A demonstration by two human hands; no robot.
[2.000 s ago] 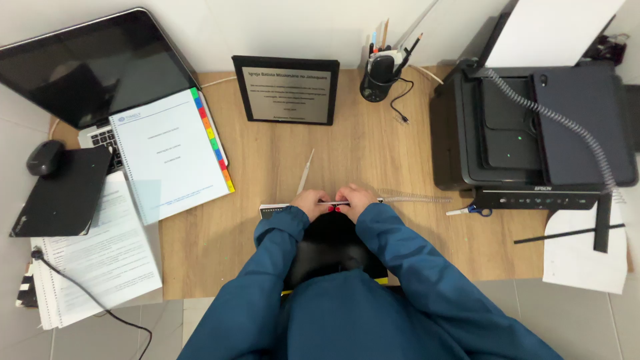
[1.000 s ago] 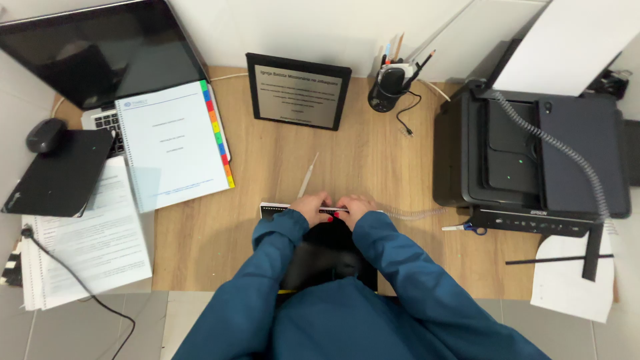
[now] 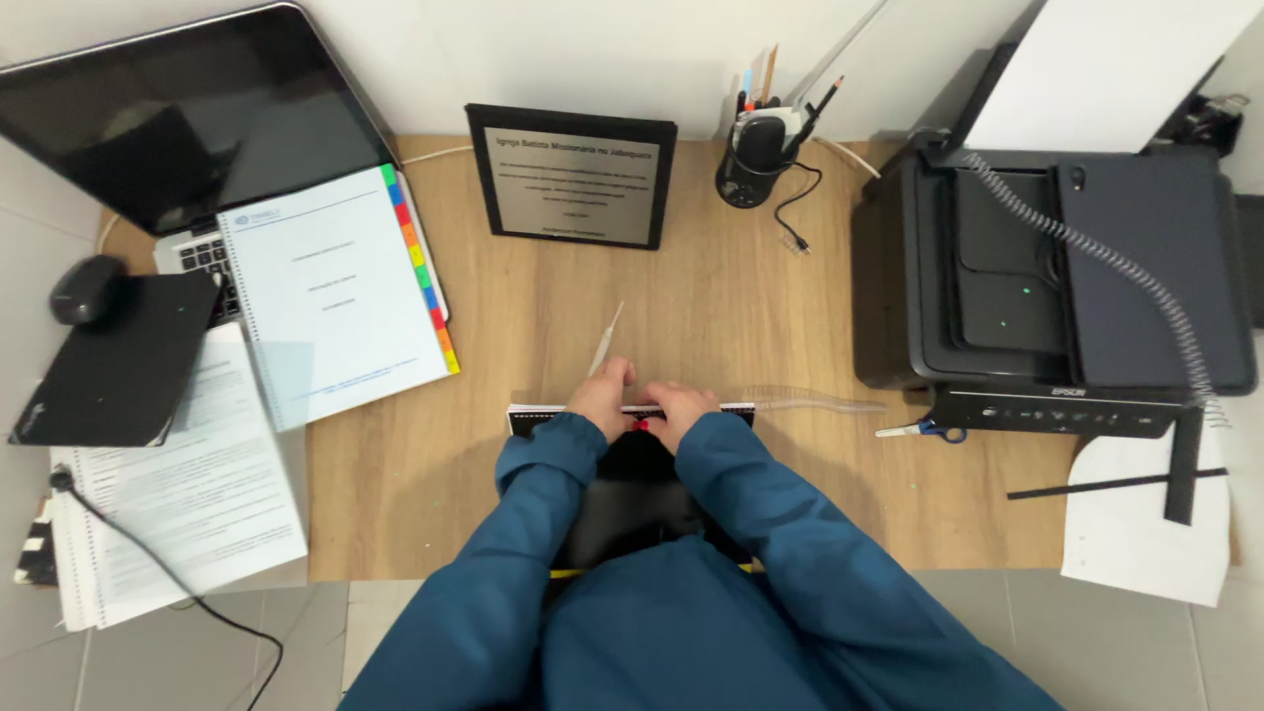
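My left hand (image 3: 600, 398) and my right hand (image 3: 675, 407) meet at the punched edge of a black-covered stack of sheets (image 3: 632, 499), which lies at the desk's front edge under my sleeves. Both hands grip that edge, fingertips nearly touching, with red nails showing between them. A clear plastic binding coil (image 3: 815, 398) runs out to the right from the edge. Just beyond my left hand lies a thin, pale pointed tool (image 3: 605, 341); its exact kind cannot be told.
Scissors (image 3: 923, 431) lie right, before a black printer (image 3: 997, 286) carrying a dark tablet and a loose coil. A framed plaque (image 3: 573, 178) and pen holder (image 3: 752, 168) stand at the back. Left are a laptop (image 3: 197, 109), a tabbed spiral-bound document (image 3: 336, 296), papers and a mouse (image 3: 87, 289).
Both hands stay at the punched edge, with small shifts of the fingers. The coil still extends to the right.
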